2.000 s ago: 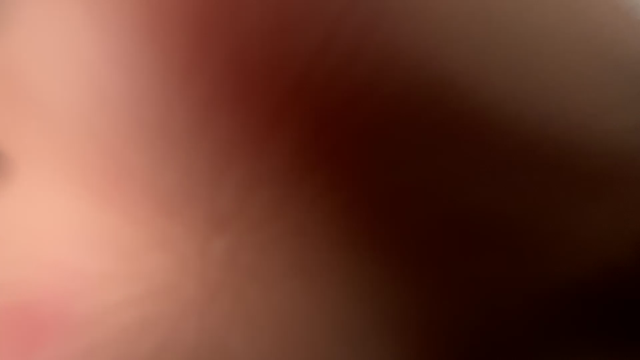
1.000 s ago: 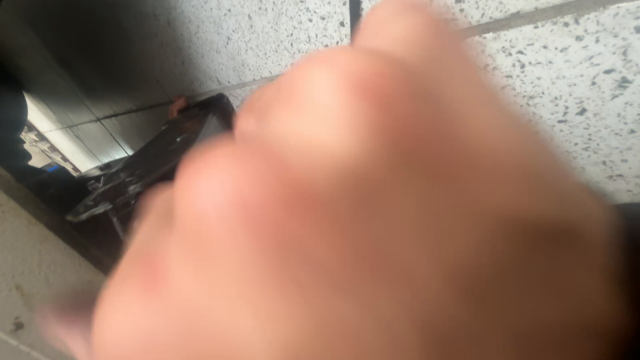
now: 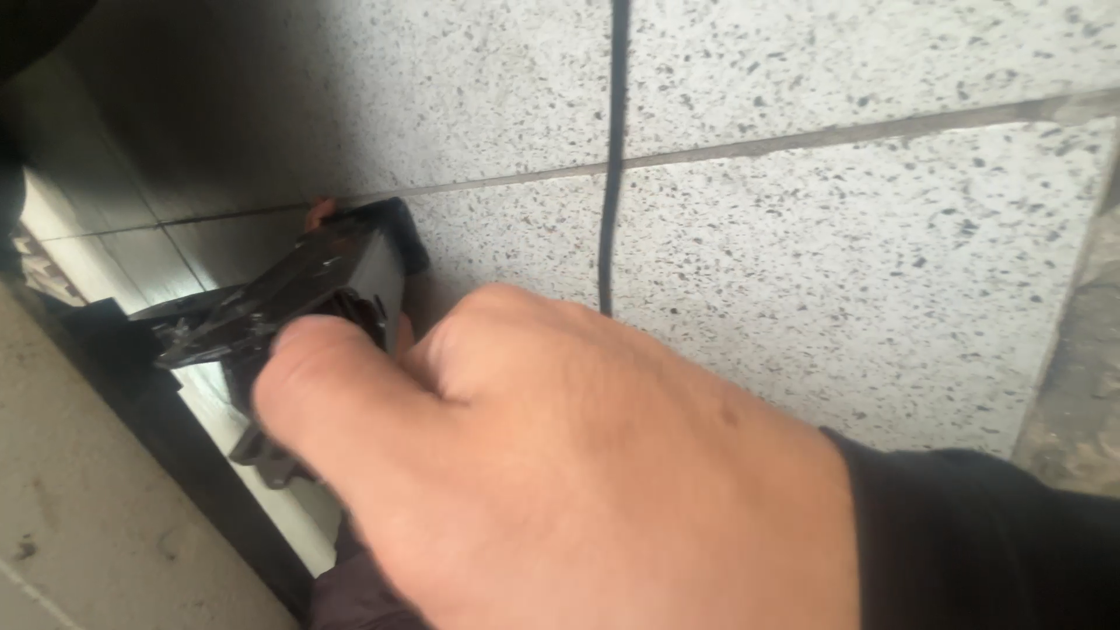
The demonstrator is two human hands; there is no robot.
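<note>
My right hand [image 3: 560, 437], in a dark sleeve, reaches in from the lower right. Its thumb and curled fingers close on a black, glossy plastic part [image 3: 306, 262] with a grey flat side, whose exact kind I cannot tell. Beyond the part's upper edge shows a small skin-coloured tip [image 3: 321, 213], perhaps a finger of my left hand; the rest of that hand is hidden. The lower end of the part overlaps a black bar [image 3: 184, 437] at the left.
Speckled white tiles [image 3: 787, 262] with grey joints fill the background. A thin black cable [image 3: 614, 175] runs down across them. A beige panel [image 3: 79, 490] borders the black bar at lower left. Rough grey ground [image 3: 1085, 376] lies at the right edge.
My right hand, which covered much of the view a second ago, now sits lower, and more of the black part shows. Two seconds ago everything was a blur.
</note>
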